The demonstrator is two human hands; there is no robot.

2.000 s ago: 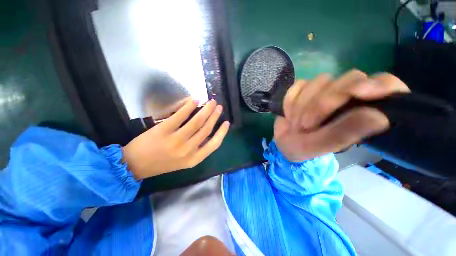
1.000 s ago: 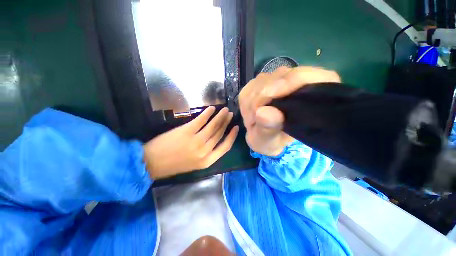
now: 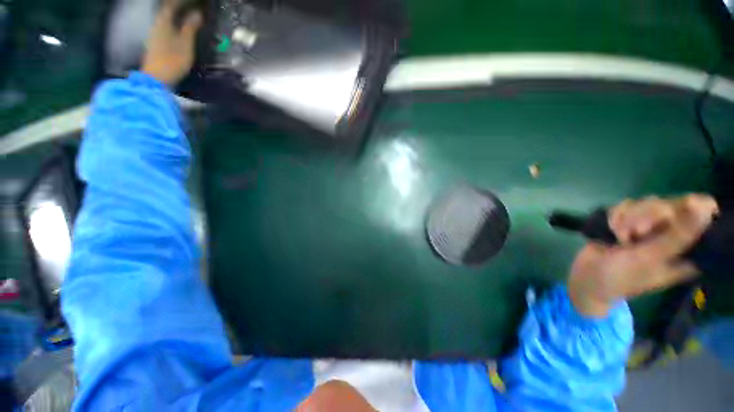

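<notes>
The black-framed display unit (image 3: 302, 72) lies tilted at the far left of the bench, its silver plate facing up and one end reaching over the white edge strip. My left hand (image 3: 171, 40) is at its left end, blurred, with the fingers around a dark part at the frame. My right hand (image 3: 644, 245) holds the electric screwdriver (image 3: 594, 225) at the right, its nose pointing left and clear of the unit. The rest of the driver is dark and runs off the right edge. The round screw dish (image 3: 459, 221) lies on the mat with dark screws along its right side.
A white edge strip (image 3: 563, 69) curves across the far side of the green mat (image 3: 322, 282). Another black-framed unit (image 3: 50, 229) stands at the left. A small yellowish spot (image 3: 534, 170) is on the mat. A dark cord (image 3: 706, 121) hangs at the right.
The unit has moved from in front of me to the far left with my left hand at it. My right hand and driver have moved right, uncovering the dish. The view has shifted.
</notes>
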